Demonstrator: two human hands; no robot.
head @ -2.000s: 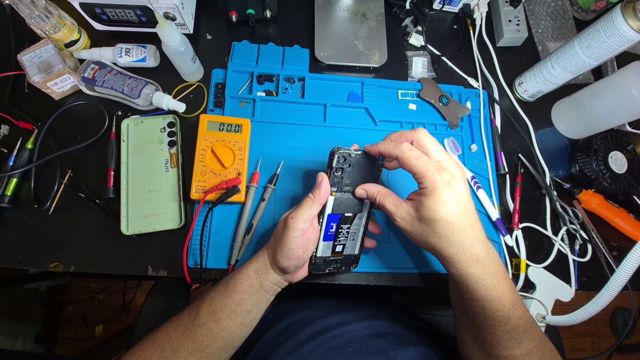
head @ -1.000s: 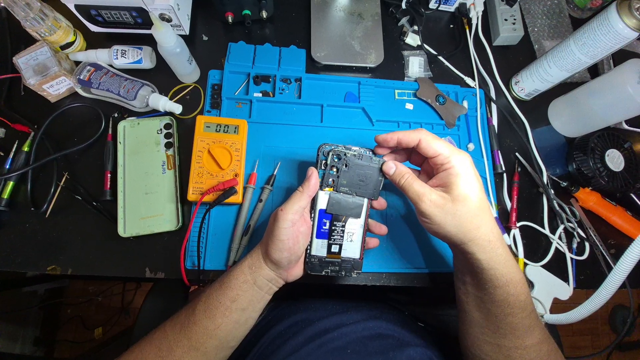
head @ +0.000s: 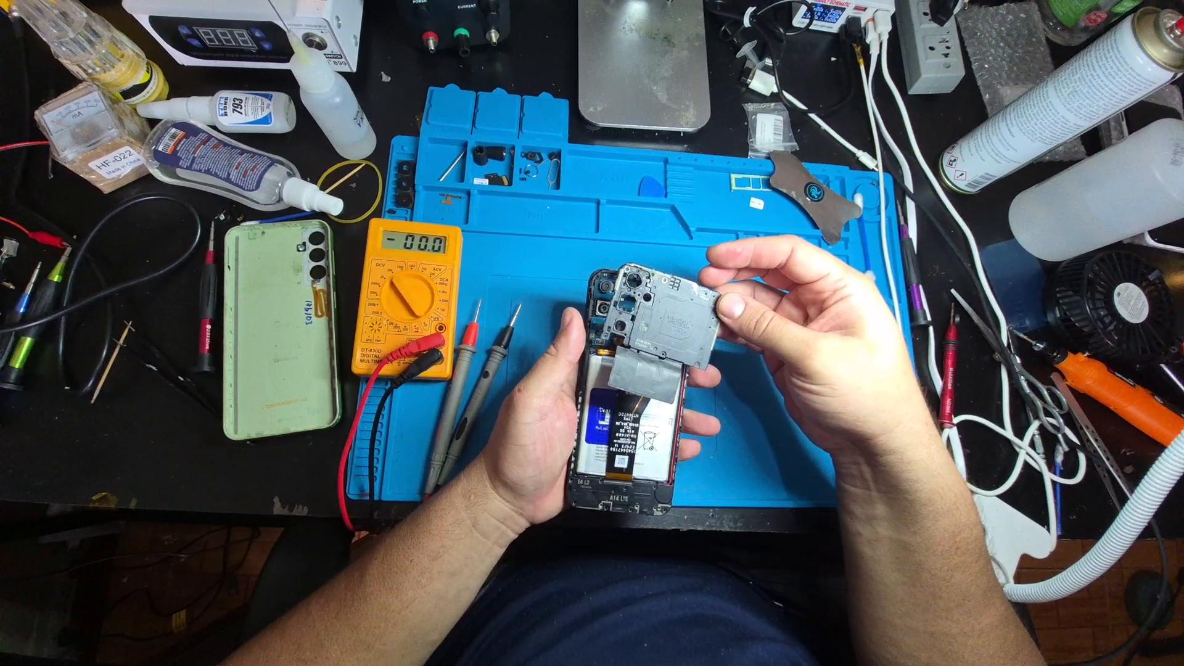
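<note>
My left hand (head: pixel 541 416) holds an opened smartphone (head: pixel 638 453) from its left side, with fingertips showing past the right edge. The phone's battery (head: pixel 652 430) lies bare in the lower half. Between the thumb and fingers of my right hand (head: pixel 786 314) is the right edge of a dark plastic inner cover (head: pixel 671 319), raised and shifted right over the phone's upper part. A grey film flap (head: pixel 643 372) hangs from the cover across the battery's top. The rear cameras (head: pixel 603 296) show left of the cover. A green back cover (head: pixel 280 342) lies at the left.
An orange multimeter (head: pixel 407 296) with red and black probes (head: pixel 470 398) lies left of my hands on a blue silicone repair mat (head: pixel 527 277). Small parts sit in the mat's compartments. White cables (head: pixel 967 231), tweezers and an orange-handled tool (head: pixel 1119 398) are at the right, bottles at the upper left.
My right hand has lifted the inner cover away from the phone's upper part and tilted it; it lay much flatter over that part two seconds ago. My left hand still holds the phone.
</note>
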